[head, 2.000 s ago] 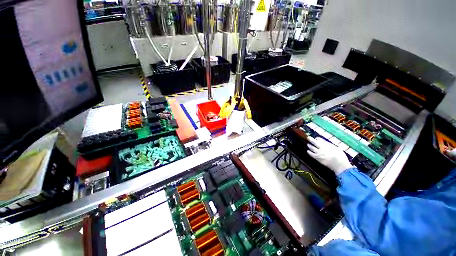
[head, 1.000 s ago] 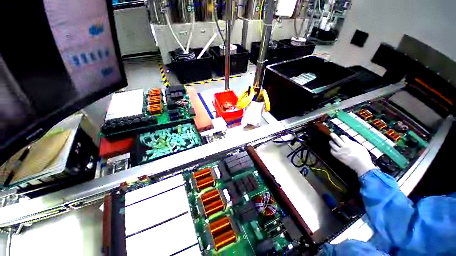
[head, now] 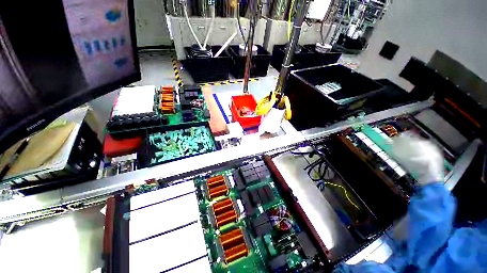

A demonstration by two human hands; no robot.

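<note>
Neither of my hands is in view. Nearest in front of me, a large green circuit board [head: 259, 194] lies in a carrier with reddish-brown side bars [head: 296, 210]. It has white plates [head: 165, 221] on its left, three orange-copper coils [head: 224, 212] in a line, and dark block components [head: 253, 171] beyond them. Coloured wires [head: 281, 218] show on its right part. The board's near edge is cut off by the picture's bottom.
At right, another person's gloved hand [head: 419, 157], blurred, is over a second board with a green strip [head: 382, 144]. Behind the rail [head: 176, 168] are a board, a black tray of teal pieces [head: 181, 143], a red bin [head: 244, 109], a black tote [head: 336, 90] and a monitor [head: 99, 50].
The other person's gloved hand has moved right and up, from the second board's left side to over its strip. The view has shifted, so the scene sits further right than in the oldest frame.
</note>
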